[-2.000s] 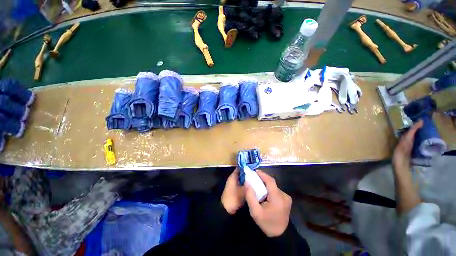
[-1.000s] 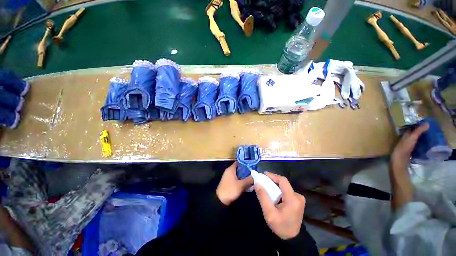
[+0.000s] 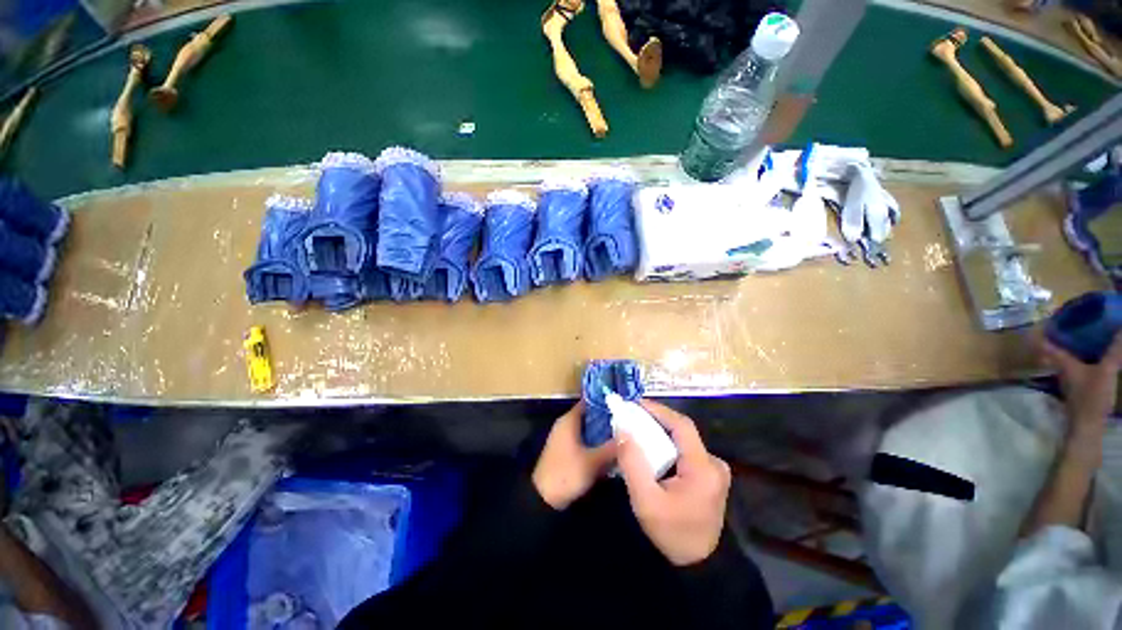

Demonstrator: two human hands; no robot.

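Observation:
My left hand (image 3: 571,460) holds a small blue denim sleeve (image 3: 598,422) upright at the bench's front edge, its open end facing up. My right hand (image 3: 684,498) grips a small white glue bottle (image 3: 645,441). The bottle tilts up to the left and its thin nozzle is at the sleeve's opening; whether it touches the cloth, I cannot tell. The lower part of the sleeve is hidden by my fingers. Several more denim sleeves (image 3: 503,254) lie in a row on the film-covered bench (image 3: 480,351), notched openings towards me and frilly trim away.
A yellow stick-like tool (image 3: 258,359) lies at left. A white carton (image 3: 695,231), gloves (image 3: 865,203) and a water bottle (image 3: 733,113) stand right of the sleeves. Behind is a green belt (image 3: 369,92) with tan limb parts (image 3: 572,68). A neighbour's hand (image 3: 1088,380) holds a sleeve at right.
My right hand and the bottle have moved slightly up and left, with the nozzle now at the opening. Limb parts on the belt have shifted right. The neighbour's hand and sleeve have moved right.

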